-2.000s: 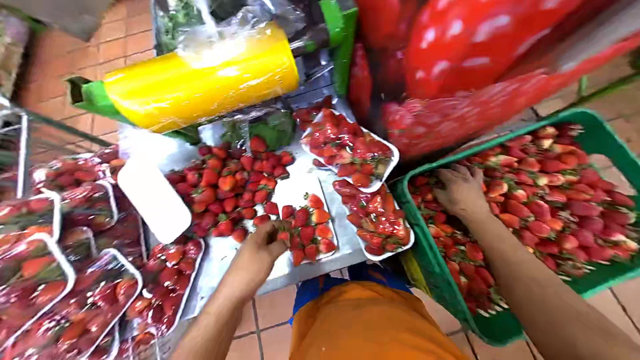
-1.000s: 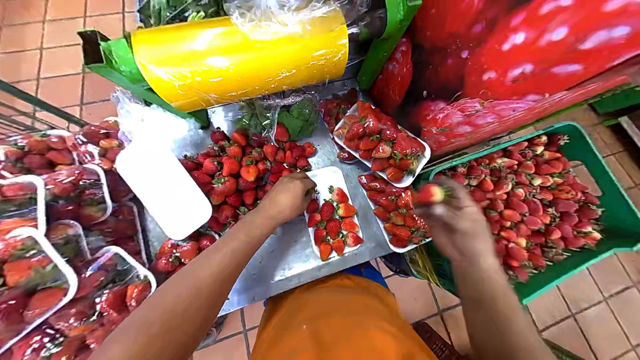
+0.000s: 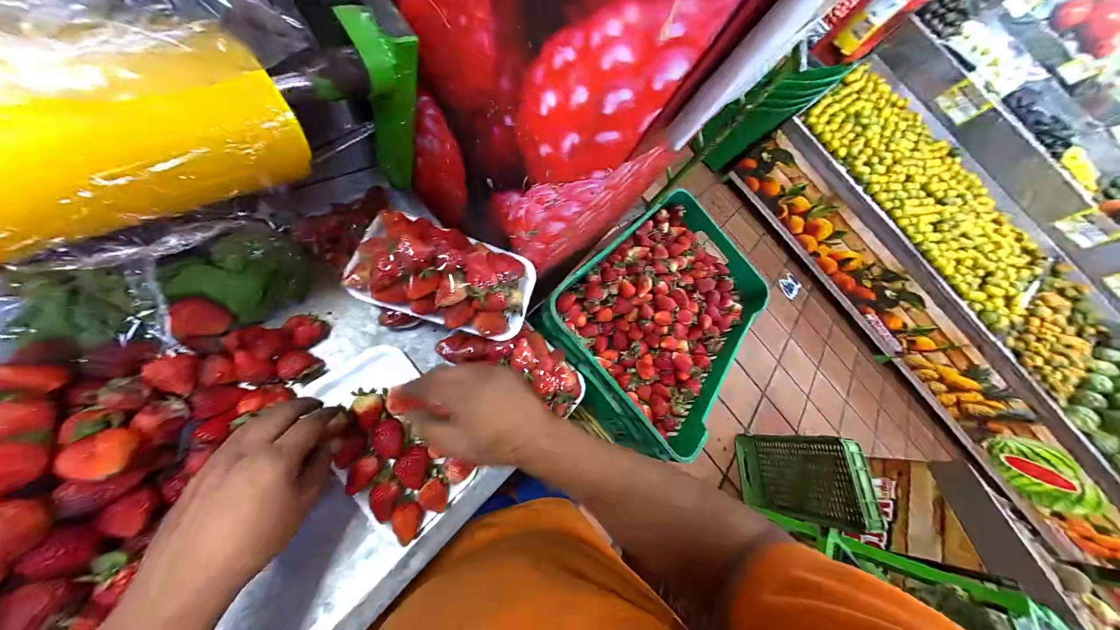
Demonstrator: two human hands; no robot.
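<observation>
A white foam tray (image 3: 367, 367) lies on the metal table, its near part covered with strawberries (image 3: 411, 468). My left hand (image 3: 271, 464) is at the tray's left edge, fingers bent over the berries there; what its fingertips hold is hidden. My right hand (image 3: 477, 411) is over the tray's right side, with a strawberry (image 3: 411, 404) showing at its fingertips. Loose strawberries (image 3: 131, 437) are heaped to the left. Behind my right hand are a film-wrapped tray of strawberries (image 3: 446, 280) and another wrapped pack (image 3: 534, 363) partly under it.
A green crate (image 3: 722, 394) full of strawberries stands right of the table. A yellow film roll (image 3: 149, 131) lies across the back left, beside a green frame post (image 3: 394, 105). Farther right are a smaller green crate (image 3: 809, 481) and fruit shelves (image 3: 919, 184).
My right hand has moved from beside the wrapped packs to the open tray, bringing a strawberry. My left hand stays by the tray. The view has swung right, showing the fruit shelves.
</observation>
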